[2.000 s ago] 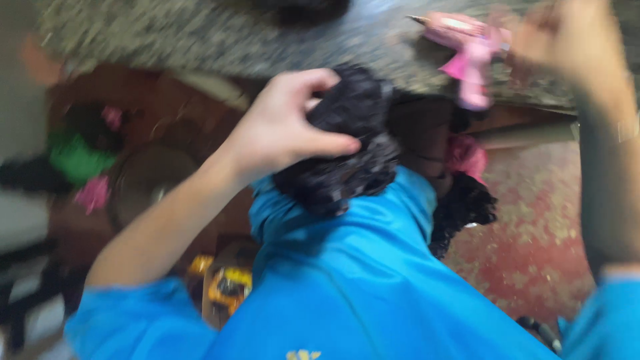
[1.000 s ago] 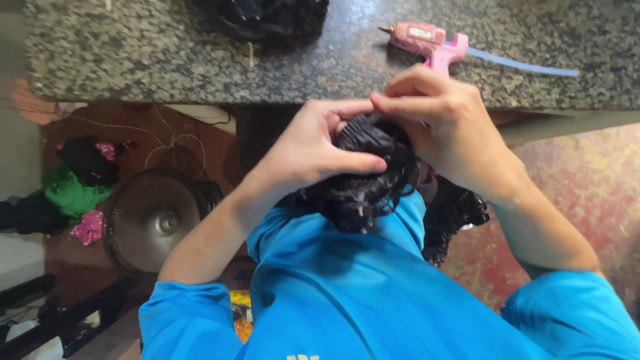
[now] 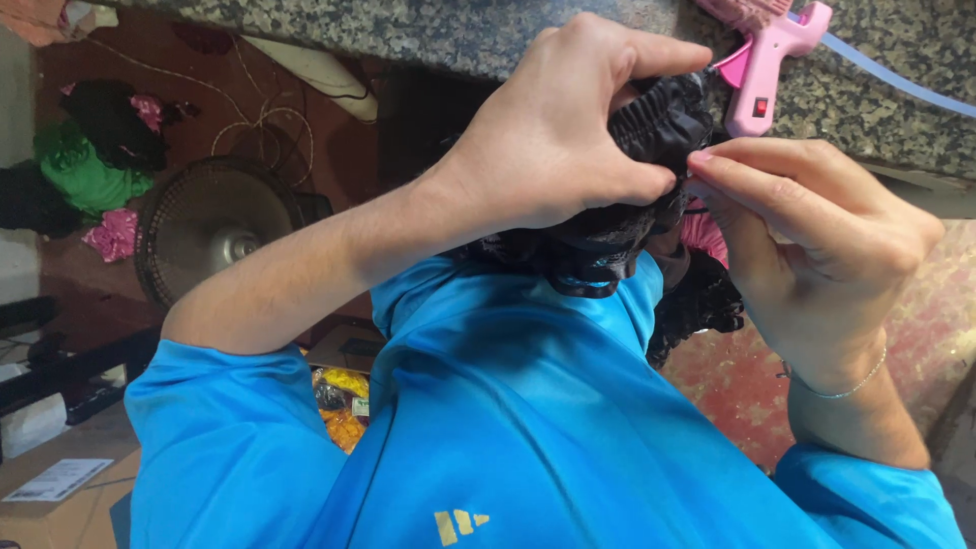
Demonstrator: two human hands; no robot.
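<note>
My left hand [image 3: 564, 130] grips a bundle of gathered black satin and lace fabric [image 3: 659, 122] between thumb and fingers, near the front edge of the counter. Lace-trimmed folds hang beneath it over my blue shirt. Against the bundle's right side, my right hand [image 3: 808, 206] has its thumb and fingertips pinched together at the fabric's edge; what lies between them is too small to tell. Just above the right hand, a pink hot glue gun [image 3: 770, 69] rests on the granite counter, with a long translucent glue stick [image 3: 892, 80] in its back.
A round fan [image 3: 221, 229] stands on the red floor at left, beside looped cords and green, black and pink fabric [image 3: 91, 168]. A cardboard box [image 3: 69, 496] is at lower left. More black ruffled fabric [image 3: 698, 305] hangs below the right side of the counter.
My right hand has come from beside the glue gun down to the black fabric. The left hand keeps hold of the bundle. The view has shifted.
</note>
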